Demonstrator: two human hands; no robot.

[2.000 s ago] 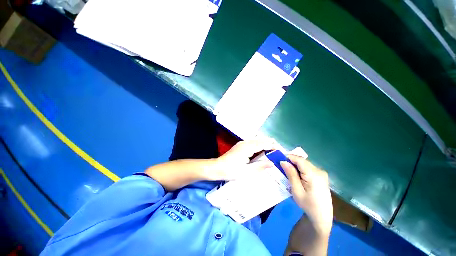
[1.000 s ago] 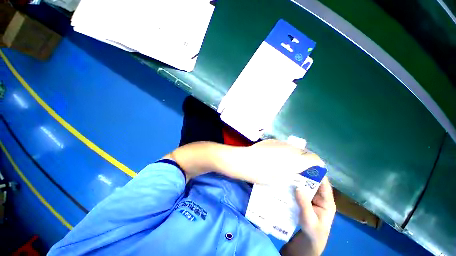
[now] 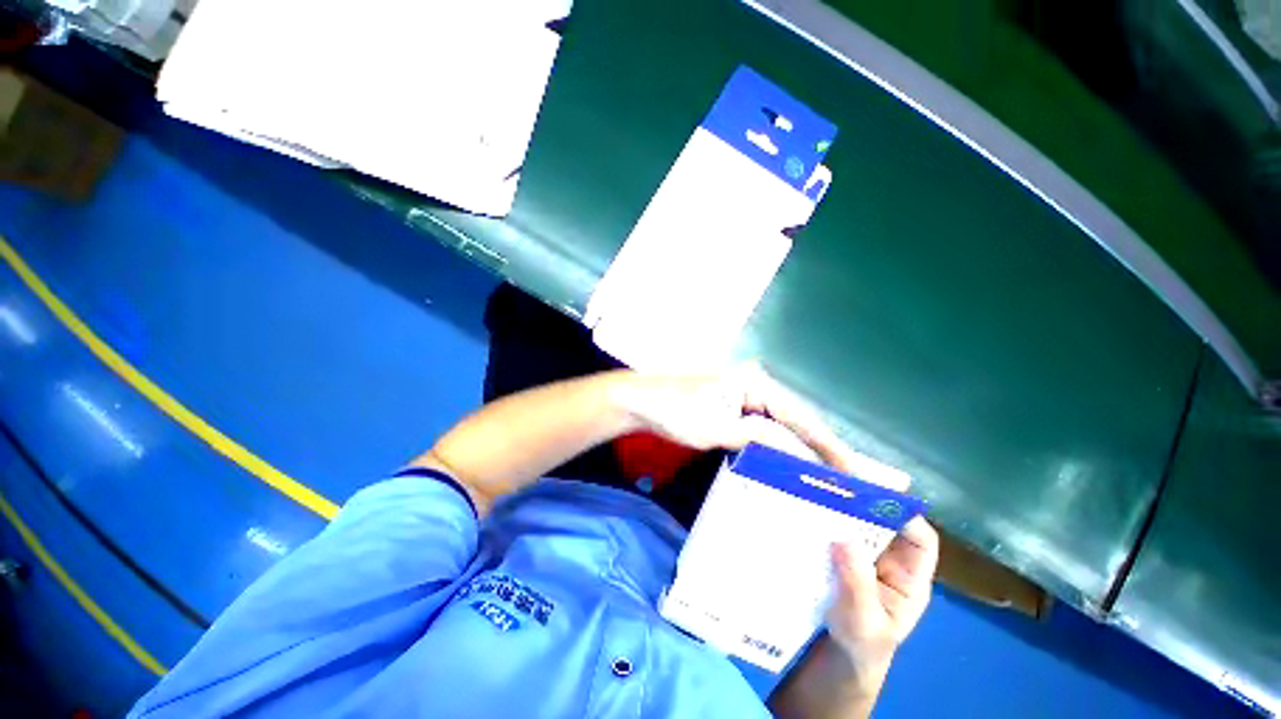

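Note:
A white carton with a blue top band (image 3: 773,555) is held over my lap, with a slim slot in the band. My left hand (image 3: 717,407) is at the carton's top edge, its fingers on the upper flap area; the fingertips are partly hidden. My right hand (image 3: 878,590) grips the carton's right side, thumb on the front face. A small pile of flat carton blanks (image 3: 703,239), white with a blue hang tab, lies on the green bench just beyond my left hand.
The green bench (image 3: 983,351) runs along the far side, with a pale rail (image 3: 1026,162) and a dark green strip beyond. A larger stack of white blanks (image 3: 365,91) lies upper left. A cardboard box (image 3: 56,134) stands on the blue floor; another brown box (image 3: 990,576) shows under the bench edge.
The carton has turned so that its blue band and slot face up. My left hand has drawn back from across the band to the top edge. My right hand still holds the side.

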